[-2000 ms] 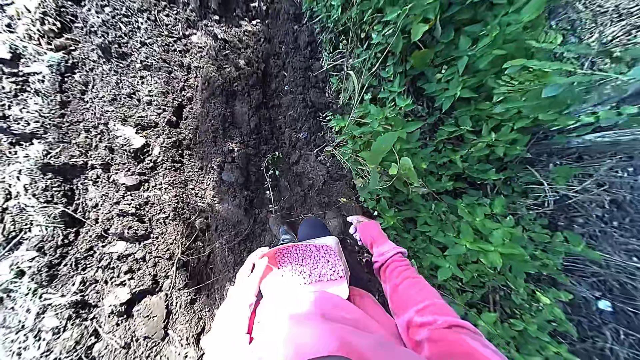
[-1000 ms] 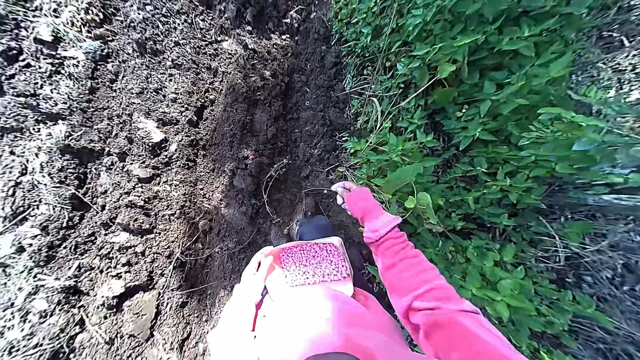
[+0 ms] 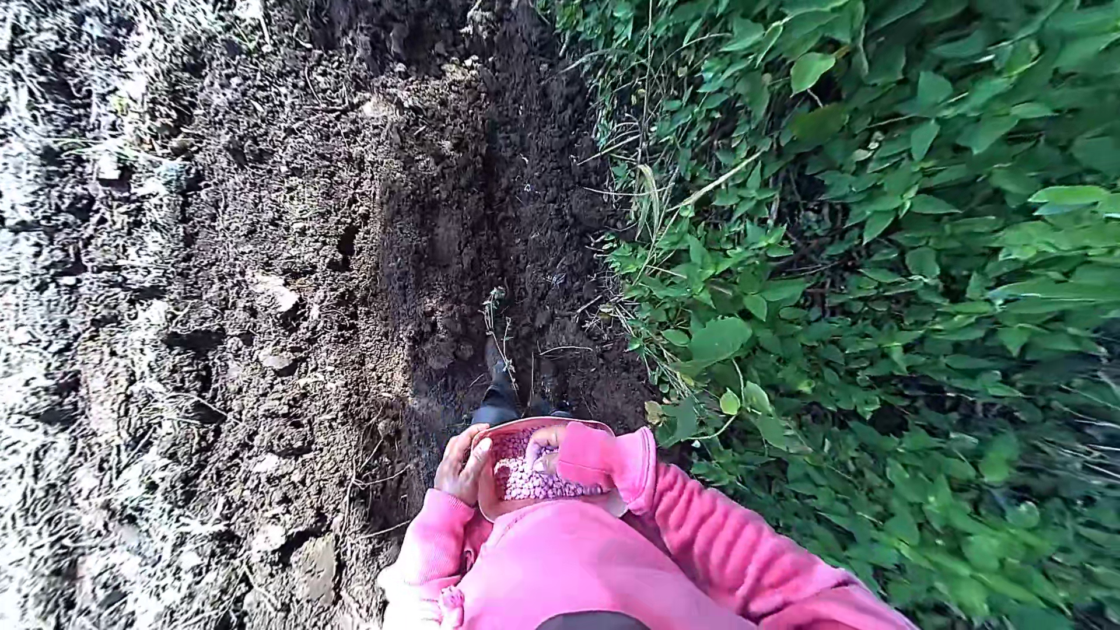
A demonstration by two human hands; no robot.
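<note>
A shallow container (image 3: 492, 500) rests against the front of the pink top, at the lower middle of the view. Small pink-purple seeds or pellets (image 3: 523, 483) fill it. My left hand (image 3: 463, 464) grips the container's left rim, fingers on the outside and edge. My right hand (image 3: 544, 448) reaches down into the contents, its fingertips partly among the pieces; whether it has closed on any cannot be told. The pink sleeve hides part of the container's right side.
Dark, loose soil (image 3: 437, 236) forms a furrow ahead, with brighter clods and stones on the left. A thin uprooted-looking plant stem (image 3: 497, 324) lies by my boot (image 3: 499, 381). Dense green leafy plants (image 3: 787, 306) border the right side.
My right hand has moved from over the soil beside the green plants back into the container. The left hand now shows plainly on the container's rim.
</note>
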